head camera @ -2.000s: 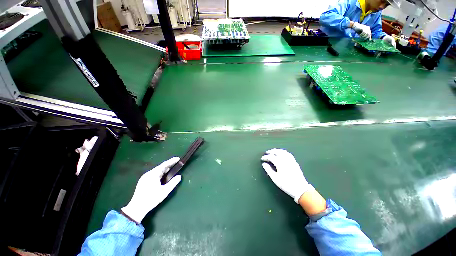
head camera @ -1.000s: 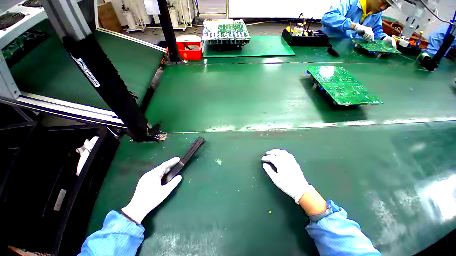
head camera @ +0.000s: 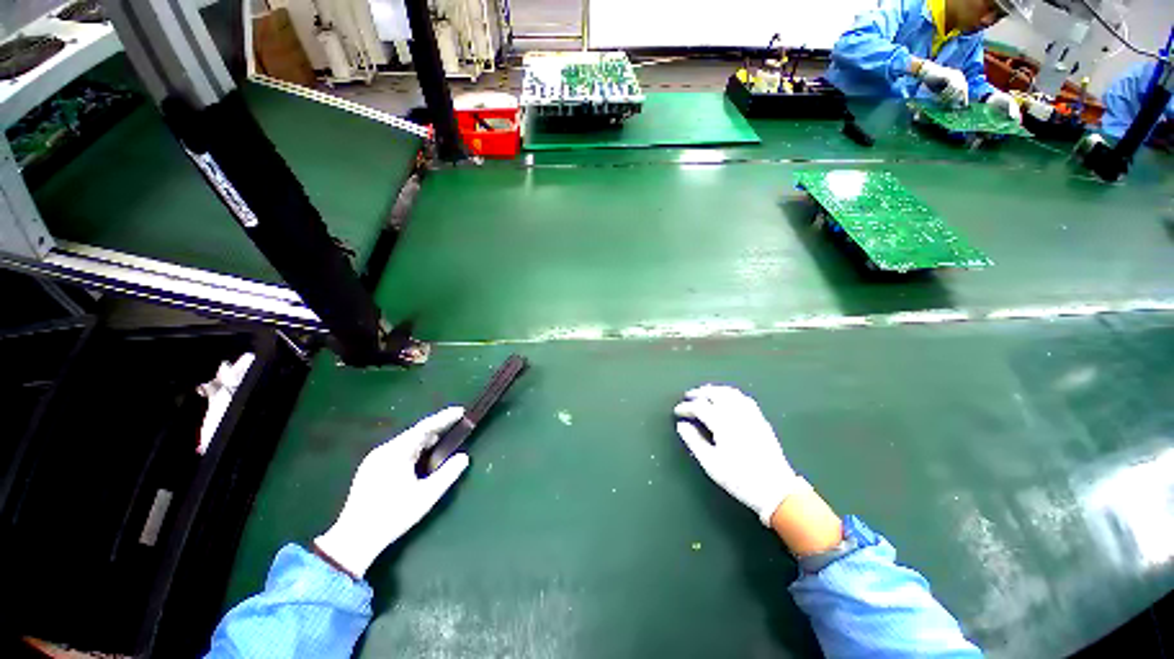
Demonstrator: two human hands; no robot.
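Observation:
My left hand, in a white glove, holds black hold-down bars between thumb and fingers. They look like more than one narrow strip lying together, slanting up to the right, on or just over the green bench top. My right hand, also white-gloved, rests on the bench to the right with its fingers curled; no object shows in it. The underside of its fingers is hidden.
A green circuit board lies underside up on the middle strip. Another board and a red bin stand behind. A black tote and a slanted post are left. A coworker handles a board far right.
The green board on the middle strip has shifted slightly to the right. A green board has come further into view inside the outlet at the left. Both my hands have stayed in place.

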